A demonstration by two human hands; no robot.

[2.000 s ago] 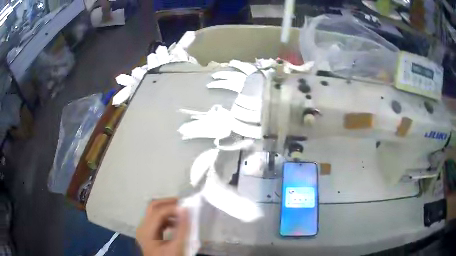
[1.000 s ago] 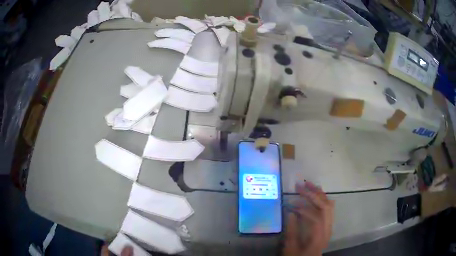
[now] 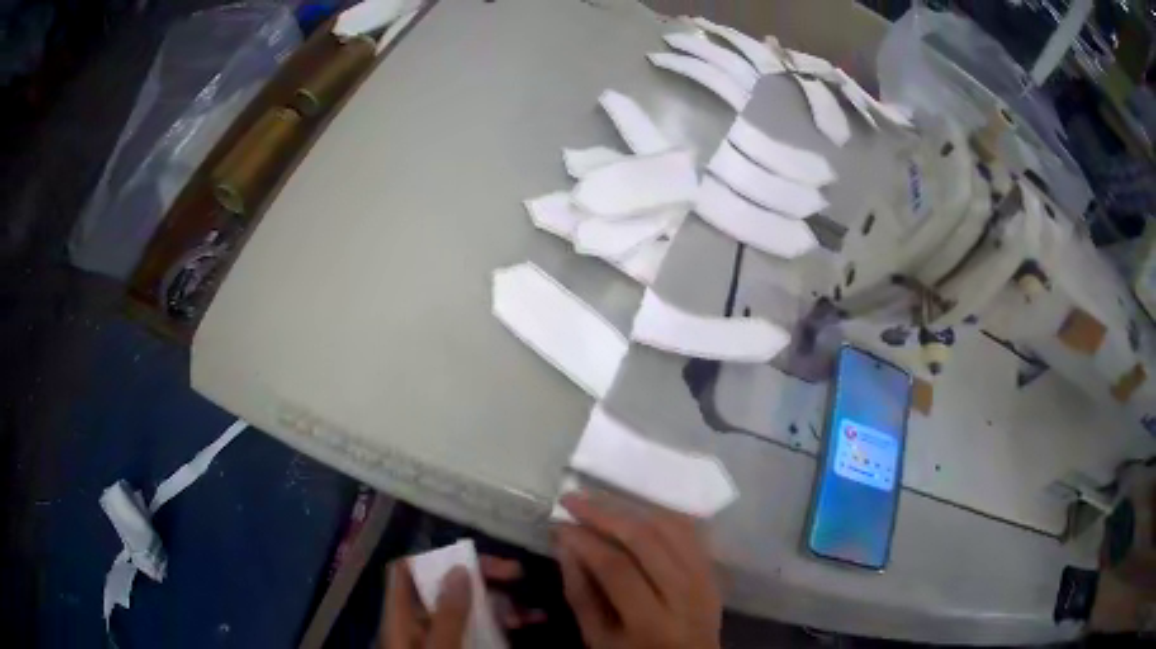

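Note:
A chain of white pointed tabs runs from the table's front edge up towards the back, with tabs fanned out on both sides. My left hand, at the bottom and partly cut off, holds white tabs below the table edge. My right hand is at the front edge with its fingertips on the near end of the chain; what they pinch is mostly hidden. Any snips cannot be seen.
A lit smartphone lies right of the chain, by the sewing machine. At left are a wooden tray with yellow-brown spools, a clear plastic bag, and a blue surface bearing a tied white bundle.
The view has turned and shifted left. My right hand has moved from beside the phone to the chain's near end. My left hand now holds tabs below the edge, and fewer lie near the front.

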